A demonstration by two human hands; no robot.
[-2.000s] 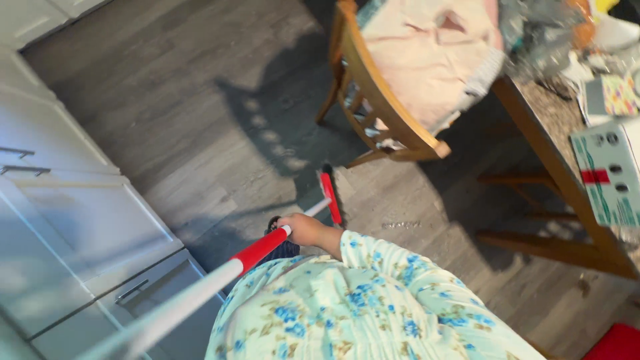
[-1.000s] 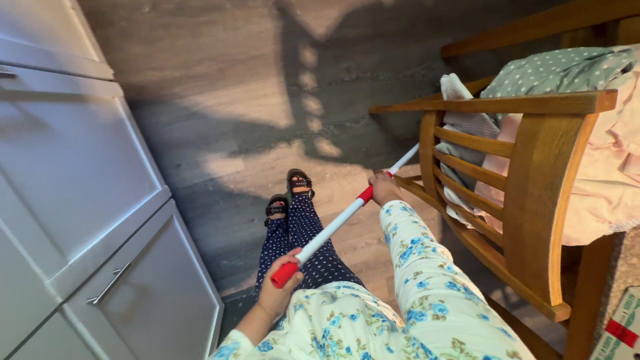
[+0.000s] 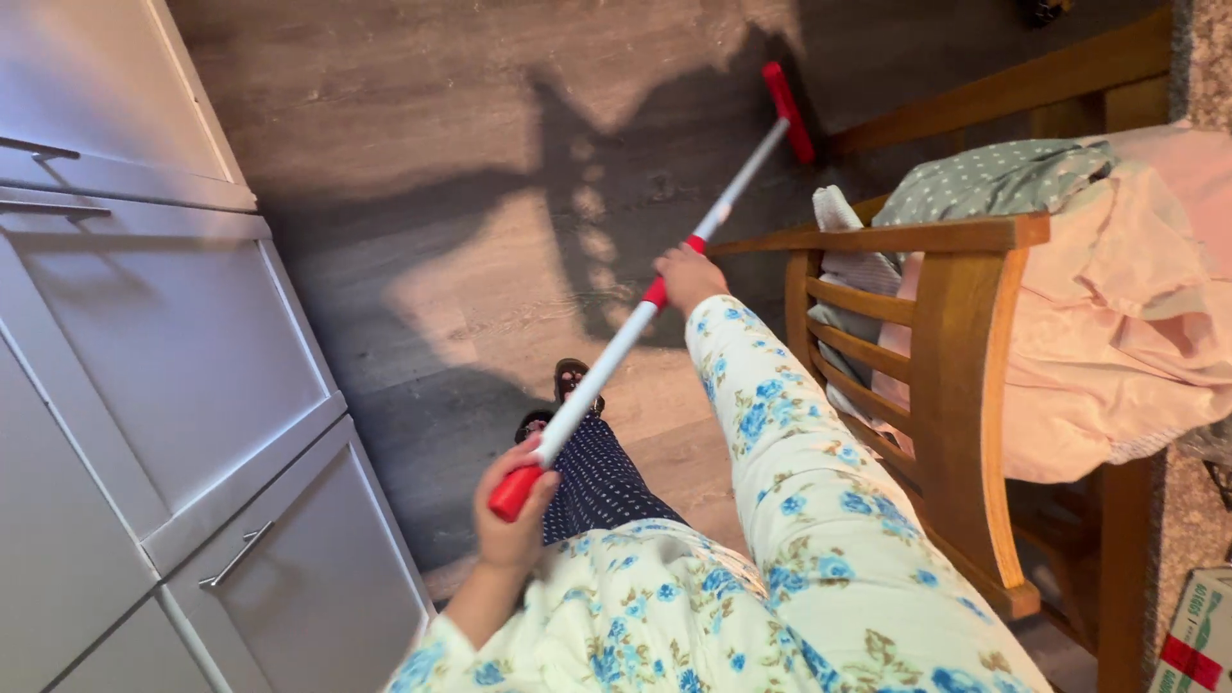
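Observation:
A long broom with a white pole and red fittings (image 3: 608,361) runs diagonally across the head view. My left hand (image 3: 515,510) wraps the pole's red end cap at the lower left. Farther along, my right hand (image 3: 691,277) grips the red middle sleeve. The red broom head (image 3: 788,113) rests on the wood-look floor (image 3: 433,106) at the upper right, beside the chair; its bristles are hidden in shadow.
A wooden chair (image 3: 958,366) piled with pink and dotted green cloth (image 3: 1107,318) stands close on the right. Beyond it are a speckled tabletop (image 3: 1193,539) and a taped box (image 3: 1196,635). White cabinets (image 3: 173,366) with metal handles line the left. My sandaled feet are below the pole.
The broom head, hidden behind the chair one second ago, now shows on the floor beyond it. Both hands remain on the pole. The view has shifted strongly since two seconds ago.

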